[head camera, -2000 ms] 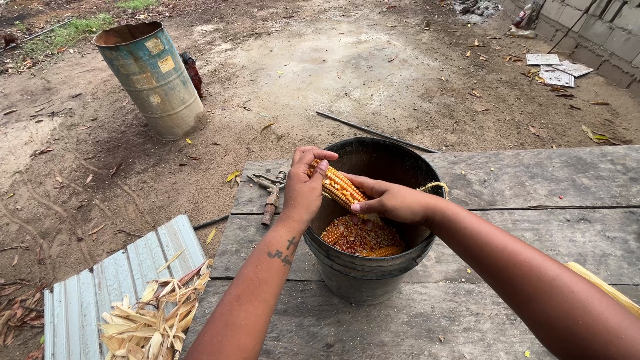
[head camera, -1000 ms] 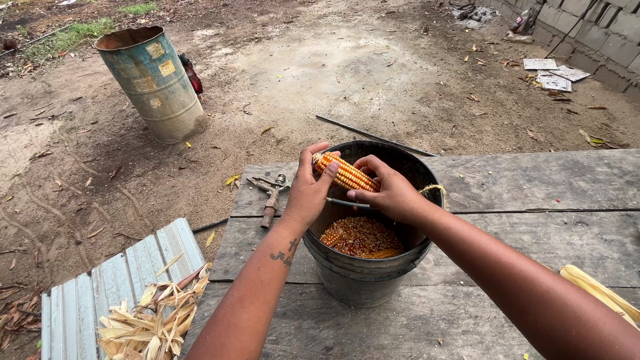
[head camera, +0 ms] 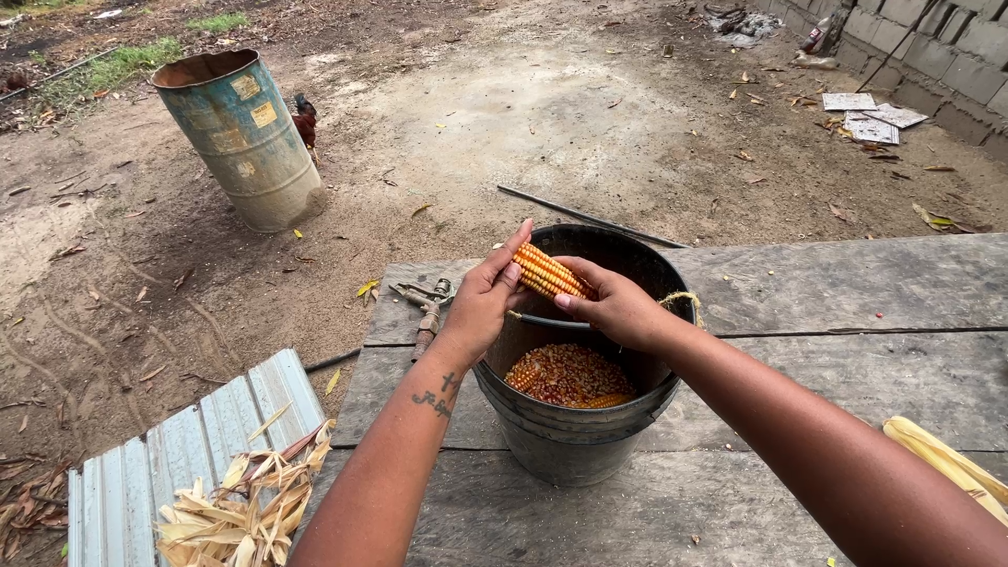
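An ear of dried orange corn [head camera: 547, 270] is held between both hands above the mouth of a black plastic bucket [head camera: 571, 449]. My left hand [head camera: 488, 295] grips its left end, the thumb lying along the kernels. Around the right end closes my right hand [head camera: 610, 303], its thumb underneath. Loose corn kernels [head camera: 563, 374] cover what shows of the bucket's inside, with other ears partly among them. The bucket's handle [head camera: 551, 321] crosses the opening below the hands, and a piece of yellow rope is at the rim's right side.
The bucket stands on a weathered plank table [head camera: 827, 378]. A metal sprinkler head [head camera: 428, 315] lies left of it; an ear in its husk [head camera: 949, 465] is at the right. Dry husks [head camera: 244, 512] rest on corrugated metal sheeting [head camera: 189, 433]. Beyond are a rusty drum [head camera: 240, 150] and a chicken [head camera: 305, 122].
The ear has stayed in both hands above the bucket, while its tilt and the placing of the fingers have shifted slightly. The bucket handle now crosses the opening, which the oldest frame does not show.
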